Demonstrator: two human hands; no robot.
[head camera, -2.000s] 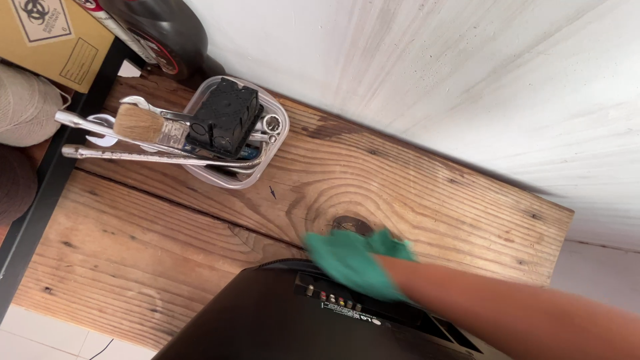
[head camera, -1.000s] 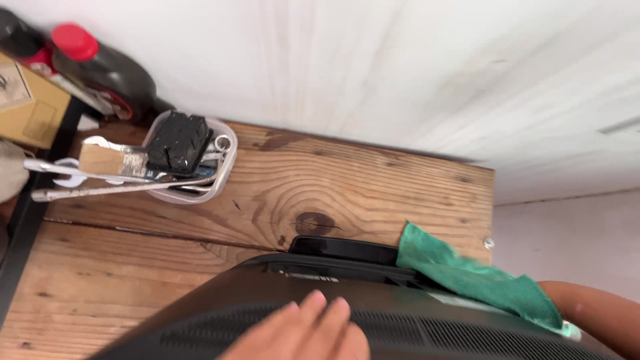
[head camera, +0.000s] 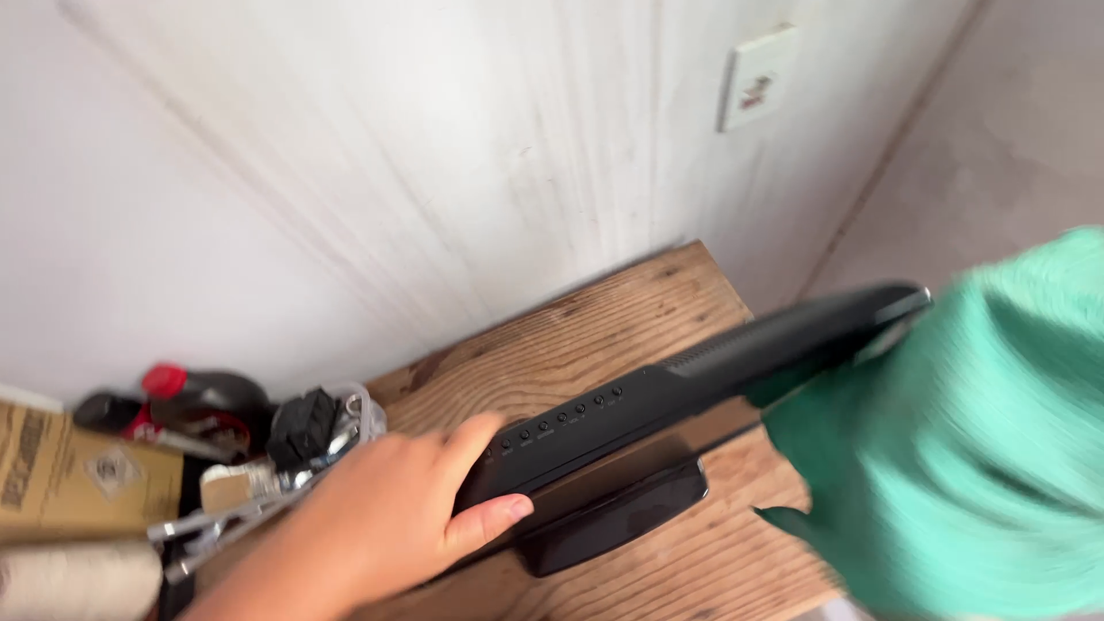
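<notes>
A black flat-screen monitor or television (head camera: 638, 414), seen from above its top edge with a row of small buttons, stands on a wooden tabletop (head camera: 552, 354). Its glossy black stand base (head camera: 617, 522) rests on the wood. My left hand (head camera: 405, 492) grips the screen's near left end, thumb on one face and fingers over the edge. A green cloth (head camera: 957, 448), blurred by motion, hangs large at the right and overlaps the screen's far end. My right hand is hidden behind the cloth or out of frame.
At the left are a clear plastic tub (head camera: 373, 418) with tools and a black block, a paintbrush (head camera: 233, 487), dark bottles (head camera: 211, 405), a cardboard box (head camera: 86, 474) and a twine spool (head camera: 82, 578). Behind rises a white wall with a wall plate (head camera: 759, 78).
The screen now shows its top edge and stand rather than its vented back. My left hand has moved from the vented back to its left end. The view has swung strongly.
</notes>
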